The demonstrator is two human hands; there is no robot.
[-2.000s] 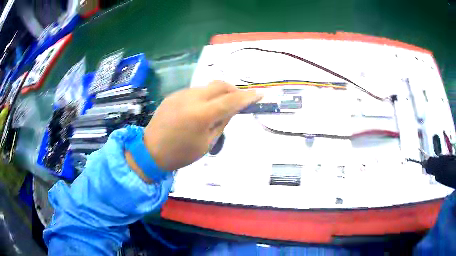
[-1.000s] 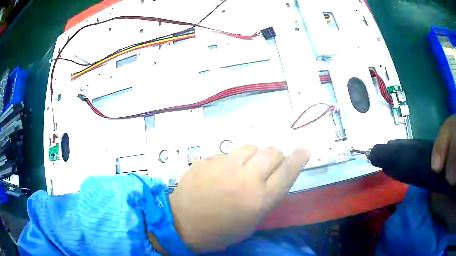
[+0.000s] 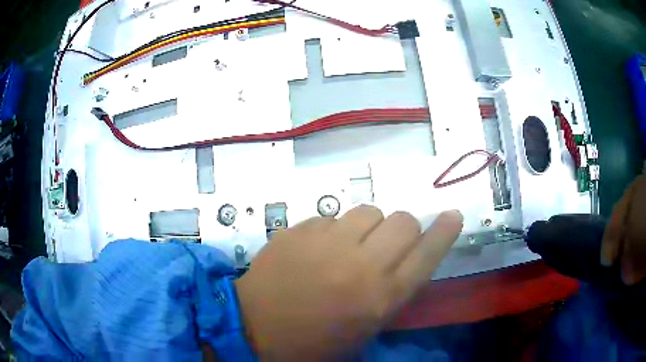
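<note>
The white rear chassis [image 3: 248,170] lies across the view on a red-orange slab [image 3: 489,290]. My left hand [image 3: 340,276] is over its near edge, back of the hand up, the index finger stretched to the right. Whether it holds anything under the palm is hidden. My right hand [image 3: 629,233], cut off by the right edge, grips the black electric screwdriver [image 3: 570,239]. The screwdriver points left, its tip end at a silver strip [image 3: 496,235] at the chassis's near right edge. The bit is hard to make out.
A red-black wire harness [image 3: 340,121] crosses the panel. A multicolour cable [image 3: 191,34] lies above it. A thin red wire loop [image 3: 464,168] is near the right speaker [image 3: 536,144]. Green boards [image 3: 585,164] sit at the right edge. Blue boxes show at both sides.
Since one second ago the view has shifted slightly. My left hand stays at the near edge, finger by the strip. It came there from the panel's upper left two seconds ago.
</note>
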